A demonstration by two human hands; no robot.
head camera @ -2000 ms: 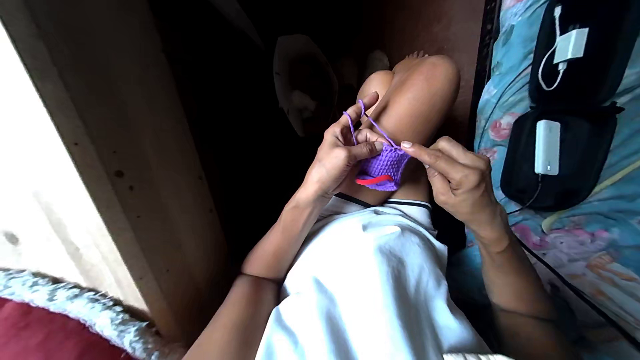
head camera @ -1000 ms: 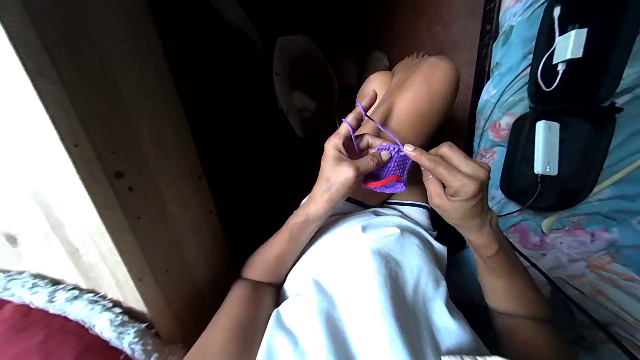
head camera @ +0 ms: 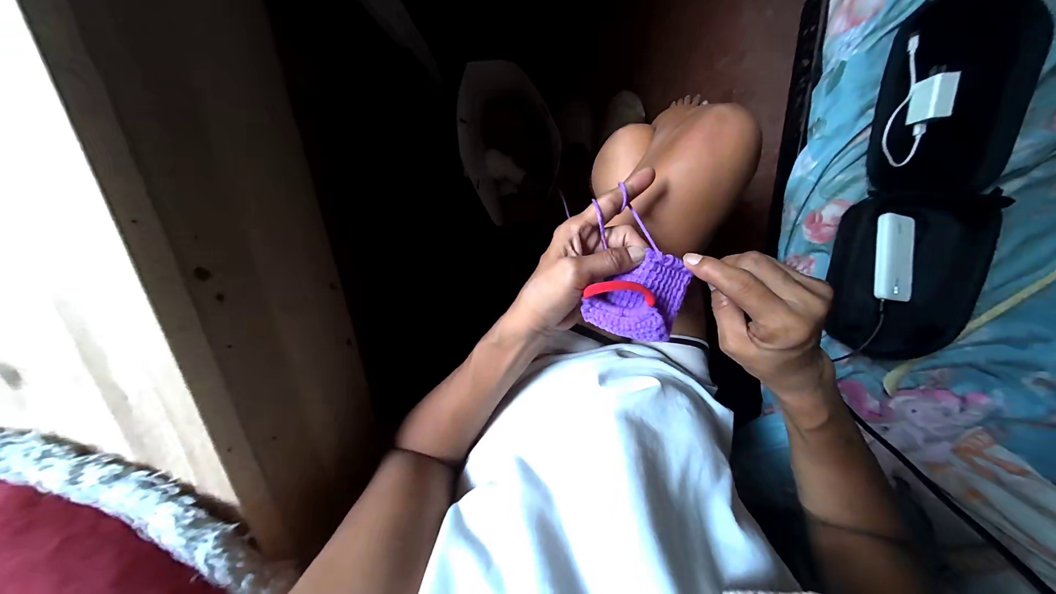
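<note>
A small purple crocheted piece (head camera: 672,289) hangs above my lap, pinched at its upper left between the thumb and fingers of my left hand (head camera: 577,260). Purple yarn (head camera: 643,226) loops round my raised left index finger and runs down to the piece's top edge. Across the front of the piece lies a curved red strip (head camera: 619,287); what it is made of is unclear. My right hand (head camera: 763,309) has thumb and index fingertip together at the top right corner of the piece. Any hook in those fingers cannot be made out.
On the right, an open black zip case (head camera: 916,330) lies on a floral bedsheet (head camera: 932,404), holding a white power bank (head camera: 894,257) and a white charger (head camera: 934,97) with its cable. A black cord (head camera: 932,487) crosses the sheet. A wooden panel (head camera: 206,272) stands at left.
The purple piece has tilted and shifted slightly in my fingers, and the red strip now arches across it. Both hands stay close together in nearly the same place.
</note>
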